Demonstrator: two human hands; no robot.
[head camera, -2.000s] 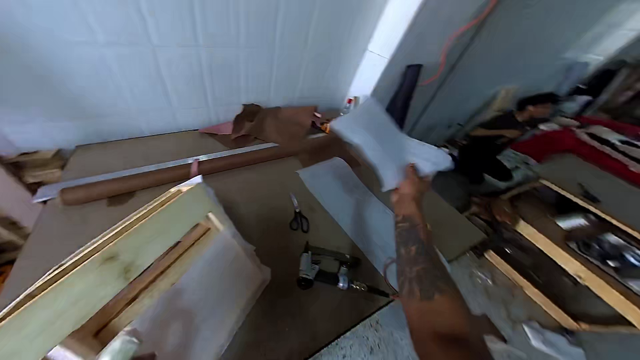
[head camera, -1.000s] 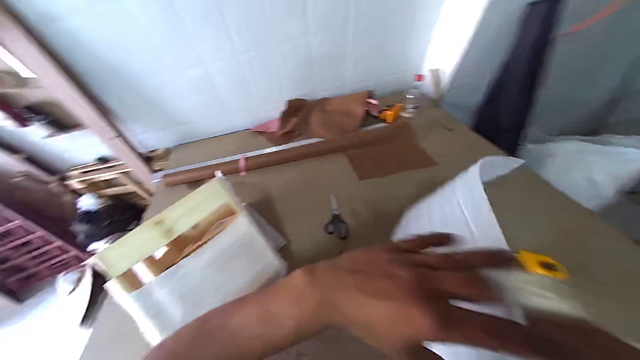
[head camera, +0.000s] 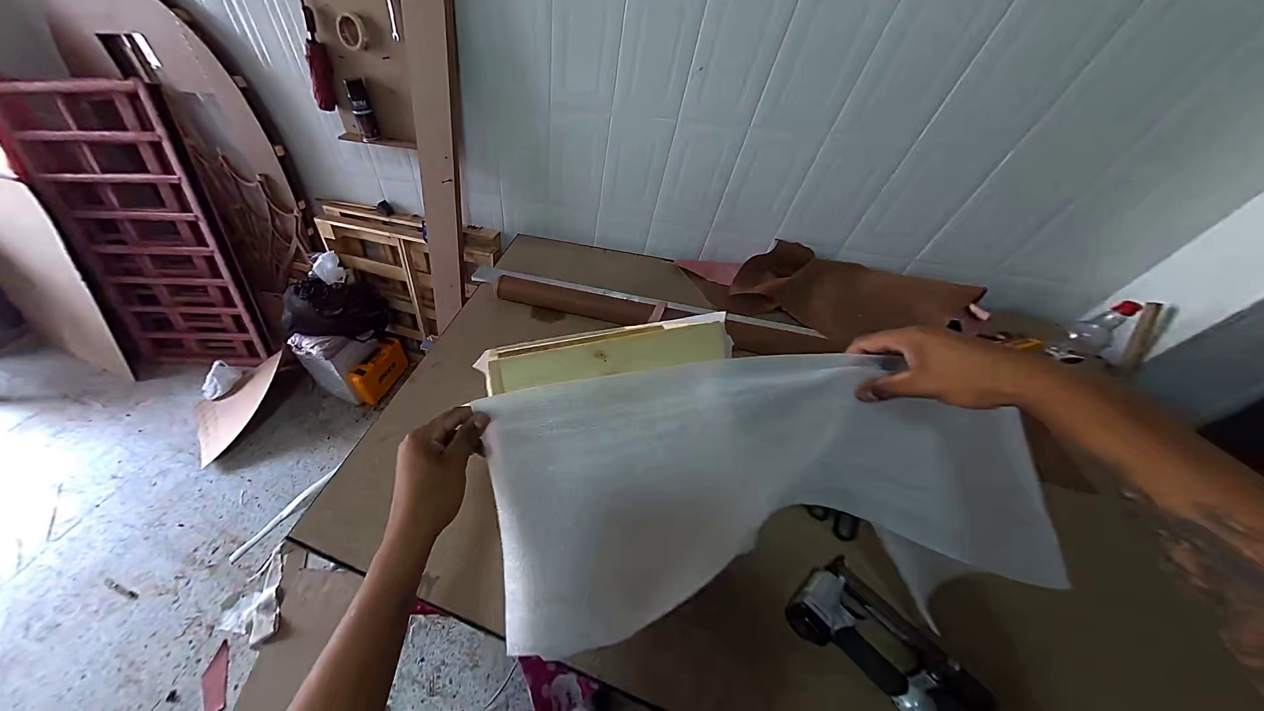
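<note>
A sheet of thin white fabric (head camera: 671, 474) hangs stretched between my two hands over the table. My left hand (head camera: 434, 464) pinches its upper left corner, and my right hand (head camera: 928, 370) grips its top edge further right. Behind the sheet stands a wooden frame (head camera: 612, 354) with a pale panel, its lower part hidden by the fabric. A pneumatic staple gun (head camera: 859, 632) lies on the table below the sheet's right half. The handles of the scissors (head camera: 839, 521) show just under the fabric's edge.
On the brown tabletop (head camera: 415, 523), a roll of brown material (head camera: 583, 301) and crumpled brown pieces (head camera: 859, 296) lie near the wall. A plastic bottle (head camera: 1094, 331) stands at the right. Left of the table are a yellow case (head camera: 378, 371), a black bag (head camera: 336, 308) and scraps on the floor.
The white fabric, earlier in or under my right hand at the right, is now spread between both hands in front of the wooden frame. The view has swung left.
</note>
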